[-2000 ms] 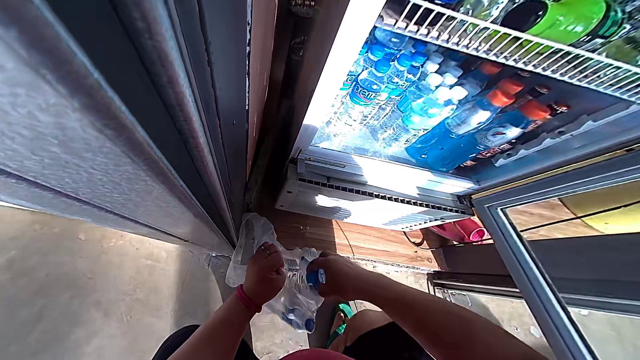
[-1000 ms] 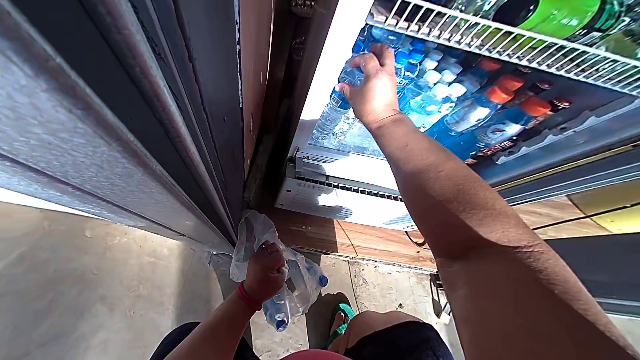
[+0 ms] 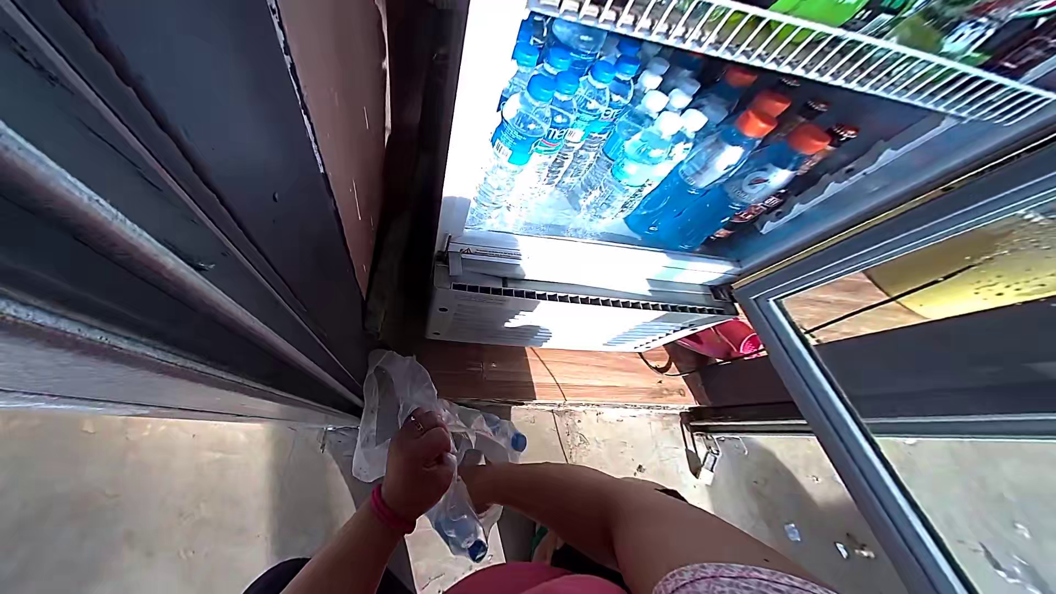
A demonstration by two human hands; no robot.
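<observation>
My left hand (image 3: 419, 462), with a pink band at the wrist, grips a clear plastic bag (image 3: 384, 412). Two bottles with blue caps show in the bag: one bottle (image 3: 456, 521) points down toward me, the other bottle (image 3: 501, 430) points right. My right hand (image 3: 477, 485) is at the bag just right of my left hand; its fingers are mostly hidden by the bag, so its hold cannot be told. Beyond them, blue-capped water bottles (image 3: 524, 124), white-capped bottles (image 3: 648, 148) and orange-capped blue drink bottles (image 3: 742, 181) stand in the open fridge.
A white wire shelf (image 3: 792, 41) holding green bottles crosses the top of the fridge. The glass fridge door (image 3: 833, 412) stands open at the right. Dark metal panels (image 3: 206, 165) rise close on the left. A pink object (image 3: 722, 340) lies beside the fridge base.
My right hand reached among the blue-capped bottles in the fridge one second ago; it has come back down to the bag. My left hand has kept its grip on the bag.
</observation>
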